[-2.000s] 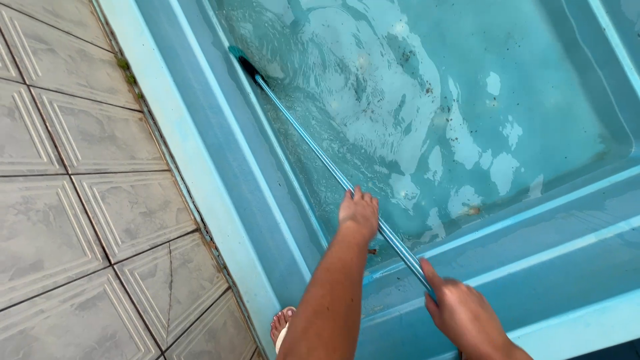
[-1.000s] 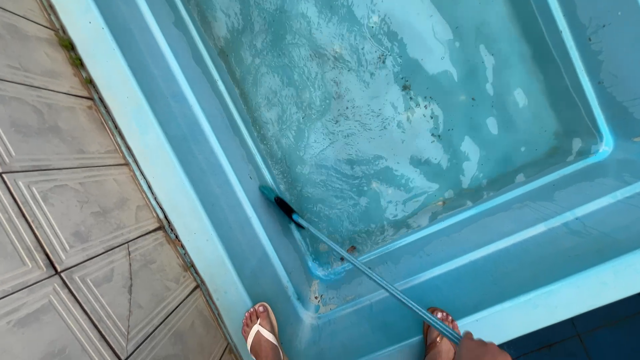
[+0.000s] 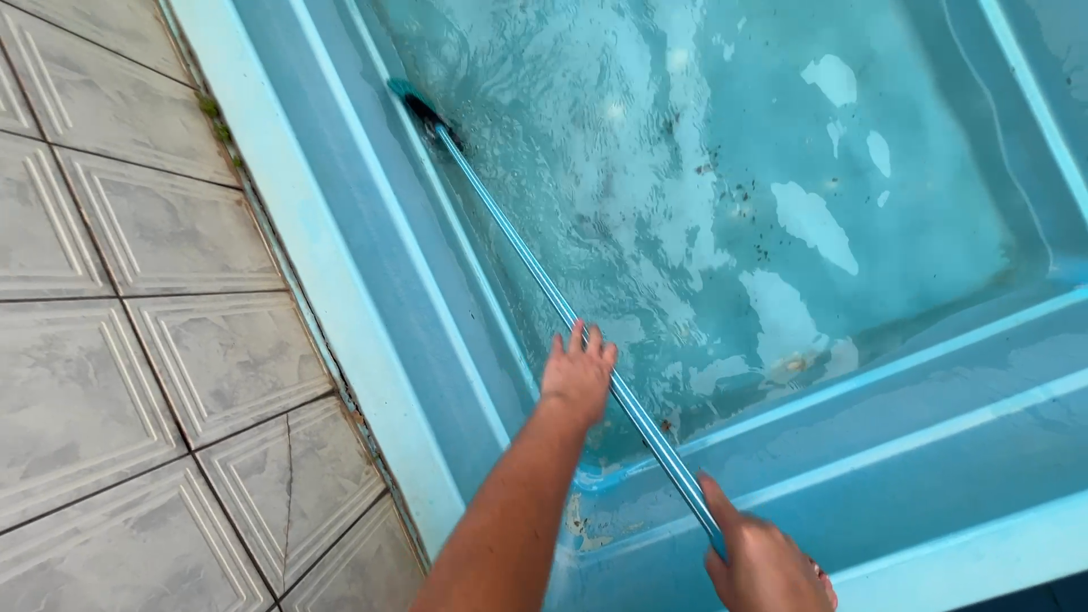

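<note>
A long blue-and-white striped pole [image 3: 531, 263] runs diagonally over the pool. At its far end a brush head with dark and teal bristles [image 3: 416, 100] lies against the inner left ledge, at the water's edge. My right hand [image 3: 759, 552] is closed around the near end of the pole. Partway up the pole, my left hand [image 3: 580, 370] rests against it with fingers spread; whether it grips is not clear. Rippled water [image 3: 663, 187] with dark specks of debris fills the basin of the light-blue pool.
The stepped pool rim [image 3: 340, 280] borders grey patterned tiles [image 3: 204, 229] at left, one of them cracked. Small green weeds [image 3: 212, 115] grow in the joint. Another stepped ledge [image 3: 918, 408] crosses the lower right. Dirt marks the near inner corner [image 3: 586, 523].
The brush head has moved from near the inner corner up along the left ledge. My left hand, out of view one second ago, is at the pole again. The sandalled feet seen then are mostly hidden.
</note>
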